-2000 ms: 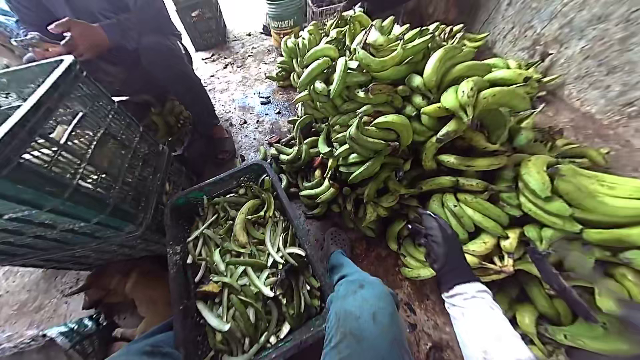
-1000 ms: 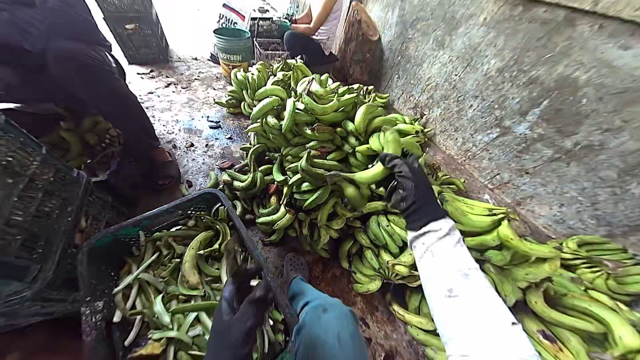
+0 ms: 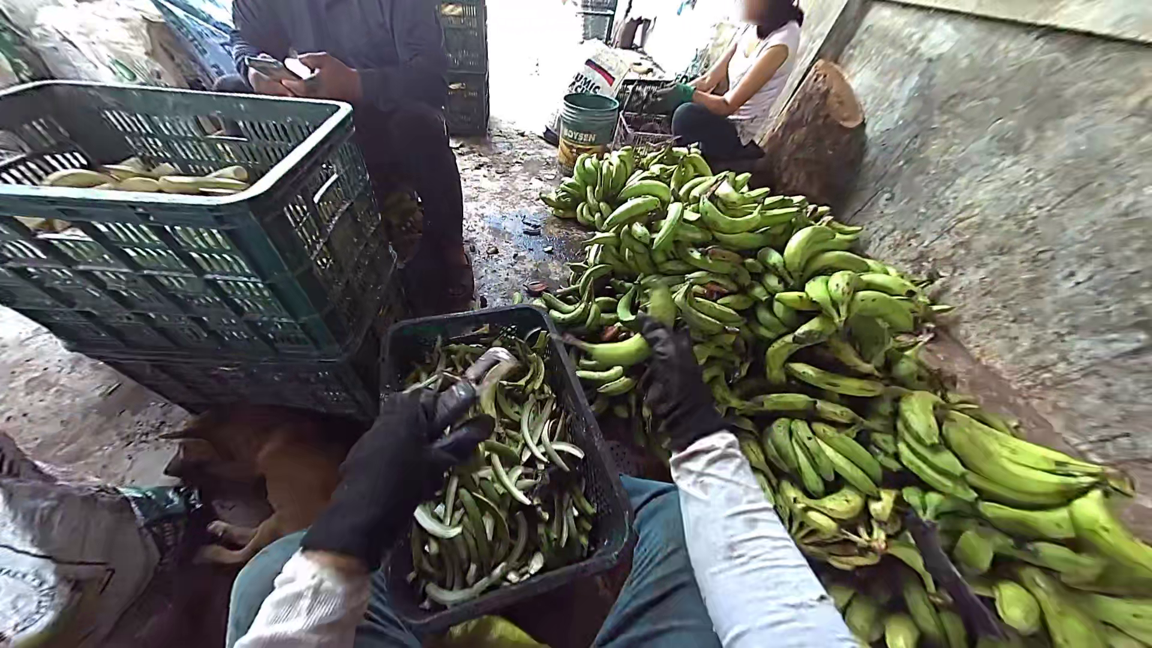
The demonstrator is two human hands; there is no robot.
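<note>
My right hand (image 3: 679, 382), in a black glove, grips a small cluster of green plantains (image 3: 625, 349) above the right rim of a black plastic crate (image 3: 607, 468). Curved strips of green peel (image 3: 504, 477) fill much of that crate. Over its left side is my left hand (image 3: 418, 450), also black-gloved, with its fingers around a small greyish, shiny object (image 3: 490, 364), perhaps a blade; its handle is hidden. A large heap of green plantains (image 3: 720, 243) spreads along the floor to the right and beyond the crate.
Stacked green plastic crates (image 3: 270, 270) stand at left, the top one holding peeled plantains (image 3: 144, 180). A brown dog (image 3: 288, 468) lies below them. One person sits behind with a phone (image 3: 270, 67); another sits farther back beside a bucket (image 3: 587, 126). A concrete wall (image 3: 1008, 180) bounds the right.
My right hand, earlier low at the heap, now holds plantains near the crate. My left hand, out of sight two seconds ago, has come into view over the peels. The view has shifted noticeably.
</note>
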